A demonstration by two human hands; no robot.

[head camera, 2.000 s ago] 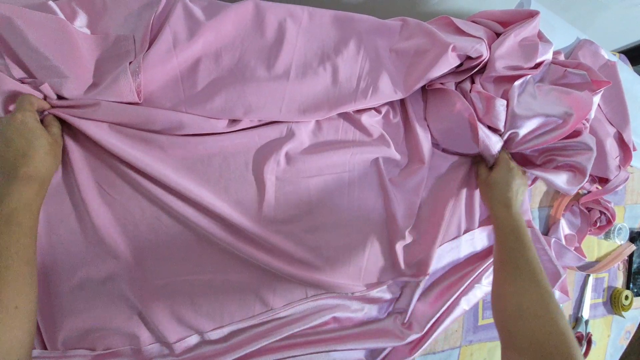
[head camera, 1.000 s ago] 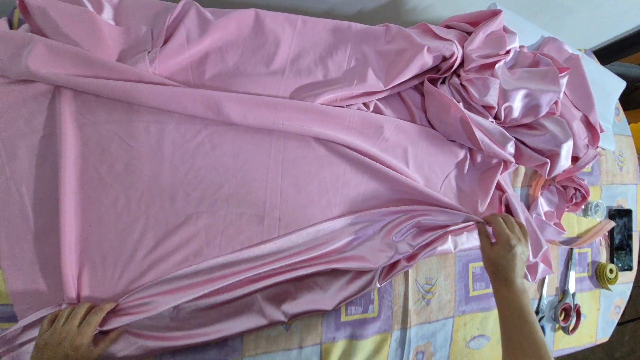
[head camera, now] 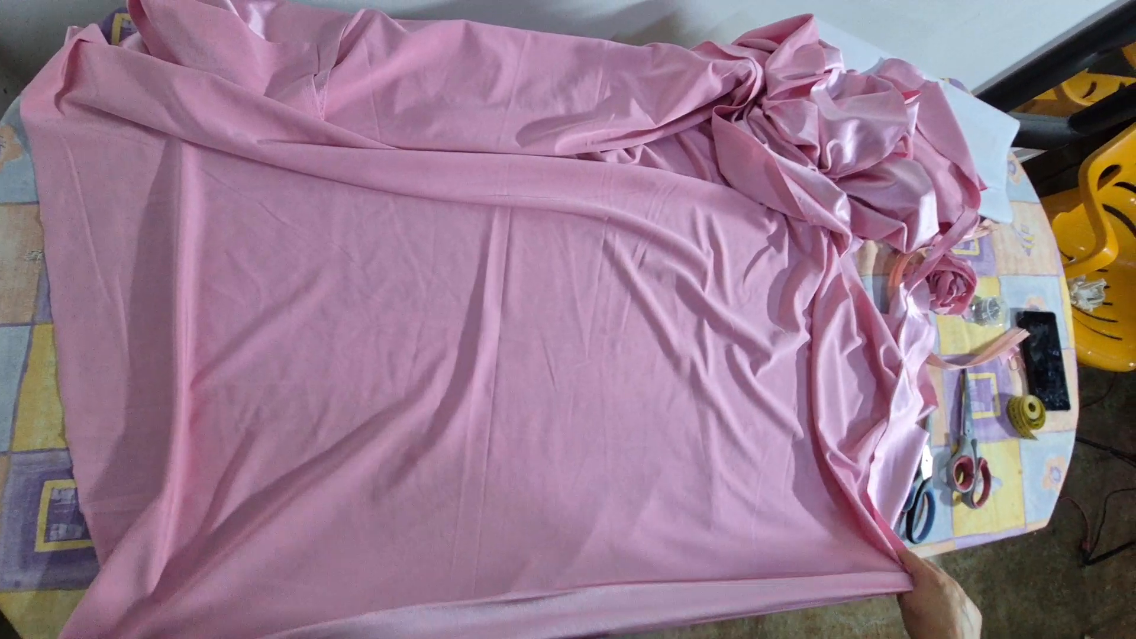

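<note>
Pink satin-backed fabric [head camera: 532,355] lies across the table, its matte side mostly up, with long folds running over it. At the lower right, my right hand [head camera: 939,596] pinches the near corner of the fabric at the table's front edge. My left hand is out of view; the fabric's lower left part runs past the bottom of the picture. A bunched heap of the same fabric [head camera: 834,133] rests at the far right, shiny side showing in places. Beside it sits a rolled pink strip [head camera: 950,284].
Right of the fabric lie red-handled scissors [head camera: 967,470], dark-handled scissors [head camera: 921,510], a yellow tape measure roll [head camera: 1026,415], a black phone [head camera: 1044,359] and a peach strip [head camera: 985,351]. A yellow chair [head camera: 1100,248] stands beyond the patterned tablecloth [head camera: 1038,497].
The fabric's near edge has been drawn toward me, covering the shiny folds and the tablecloth in front. My right hand has moved nearer with it. My left hand has left the view.
</note>
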